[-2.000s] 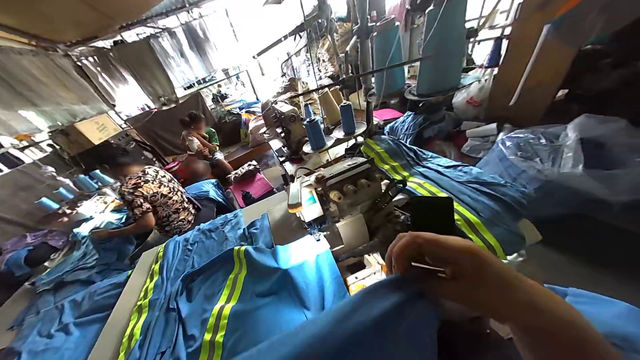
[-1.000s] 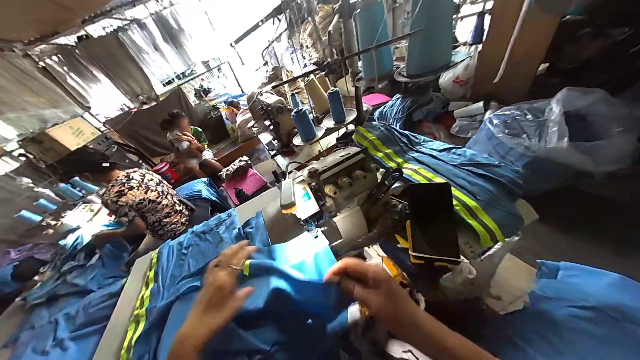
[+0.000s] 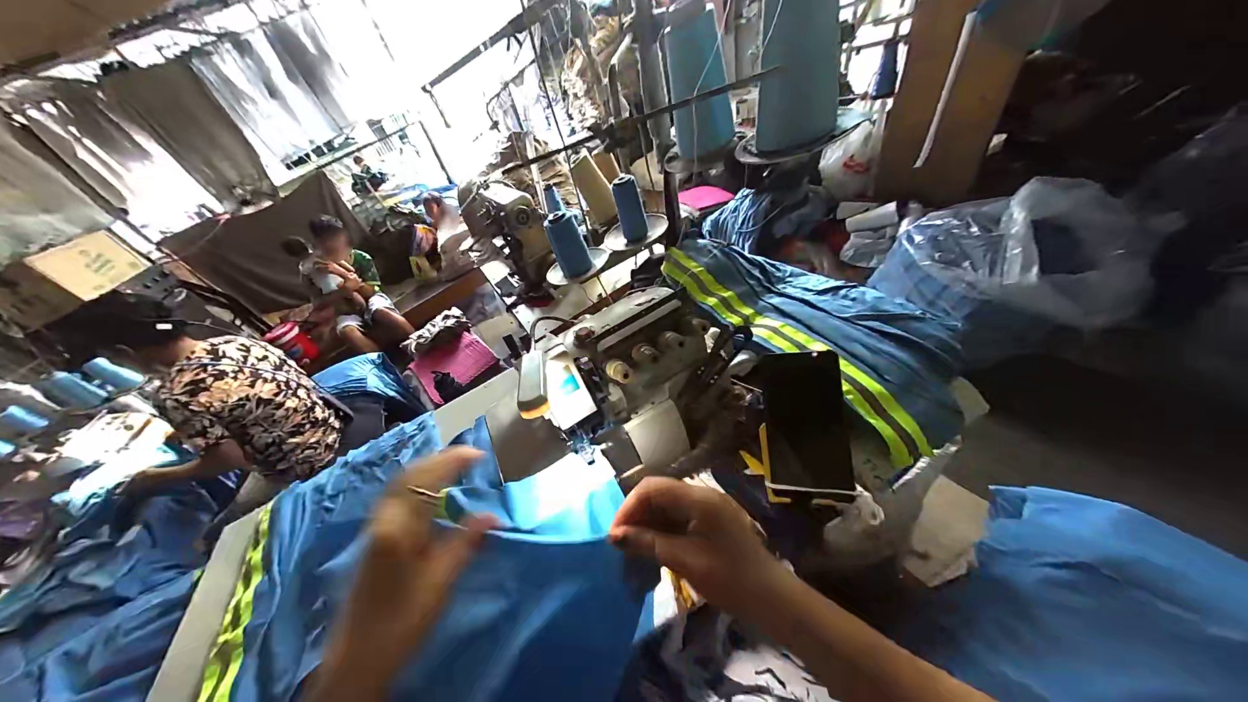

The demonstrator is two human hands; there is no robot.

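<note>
Blue fabric (image 3: pixel 546 595) lies in front of an overlock sewing machine (image 3: pixel 643 356), its edge lit brightly near the presser foot. My right hand (image 3: pixel 692 536) pinches the fabric's edge just right of the lit area. My left hand (image 3: pixel 414 546), blurred by motion, is over the fabric on the left with thumb and fingers apart; a thin ring-like band shows on a finger. A dark phone (image 3: pixel 807 424) is propped right of the machine. Blue cloth with yellow-green stripes (image 3: pixel 234 614) lies along the table at left.
Striped blue garments (image 3: pixel 809 322) are heaped behind the machine. Thread cones (image 3: pixel 568 246) stand on a rack beyond it. At right are a clear plastic bag (image 3: pixel 1053 253) and more blue fabric (image 3: pixel 1102 595). A person in a patterned shirt (image 3: pixel 249 405) sits at left; other people are behind.
Two seconds ago only my right hand showed, holding fabric up at the lower right; both hands are now by the machine. Since one second ago my left hand has come off the fabric.
</note>
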